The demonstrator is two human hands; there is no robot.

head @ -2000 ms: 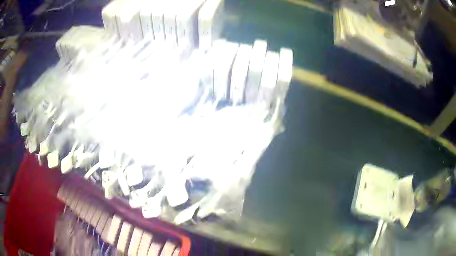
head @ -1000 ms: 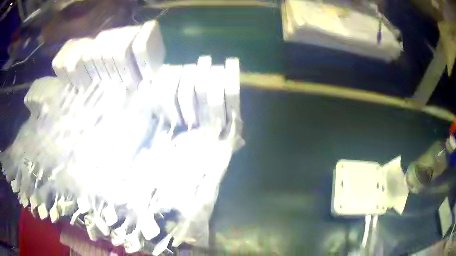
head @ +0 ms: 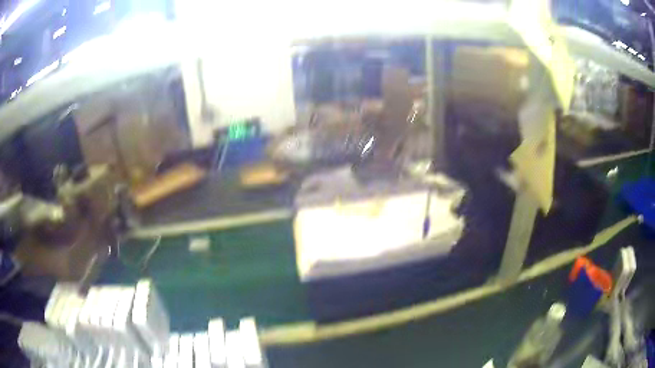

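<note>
White power strips stand on edge in rows at the lower left of the head view, cut off by the bottom edge. A clear bottle with a white cap stands at the lower right. An orange and blue item is behind it. A white power strip stands on edge beside that item, with a bagged cord hanging down. Small pale corners at the bottom edge near the bottle are too cut off to tell. Neither of my hands is in view.
The green bench has a pale yellowish edge strip. A paper stack with a pen lies on a dark box opposite. A post carries yellow notes. Part of a blue object is at the far right. The background is blurred.
The view has tilted up, so the strips and bench sit lower in the picture. The strip lying flat, the bagged cords in front and the red container have left the view.
</note>
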